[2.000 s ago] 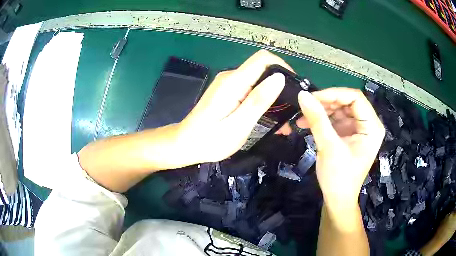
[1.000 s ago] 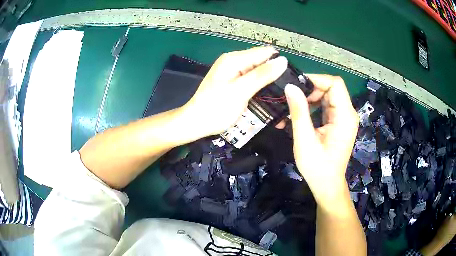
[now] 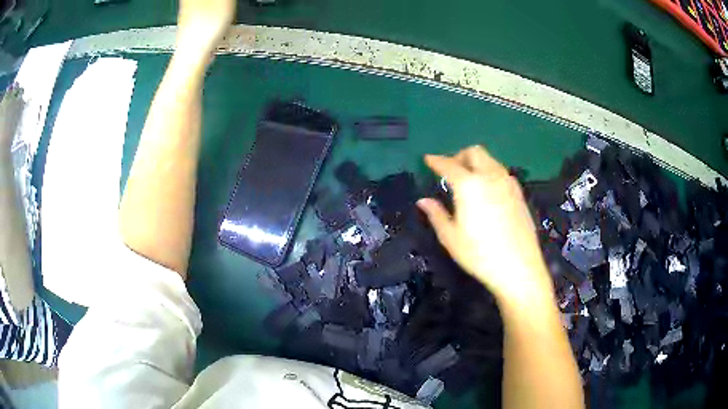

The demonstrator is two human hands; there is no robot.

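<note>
My left hand (image 3: pixel 206 14) is over the belt rail at the top edge, which cuts it off; whether it holds anything is hidden. My right hand (image 3: pixel 480 212) is over the heap of small black covers (image 3: pixel 383 275), thumb and forefinger apart, with nothing seen gripped. A tiny white curl shows between those fingers. A dark glossy smartphone (image 3: pixel 279 182) lies flat on the green worktop, left of the heap. One flat dark piece (image 3: pixel 381 129) lies apart, above the heap.
The pale belt rail (image 3: pixel 415 65) curves across the top. Beyond it, a keypad handset (image 3: pixel 640 64) lies on the green belt (image 3: pixel 519 36). A red-orange tray (image 3: pixel 693 22) is at top right. White sheets (image 3: pixel 84 184) lie at left. Striped fabric shows at lower left.
The handset both hands held is no longer visible. My left hand has moved up and left to the rail. My right hand has opened over the heap. The smartphone is uncovered; the belt handset has shifted up-left.
</note>
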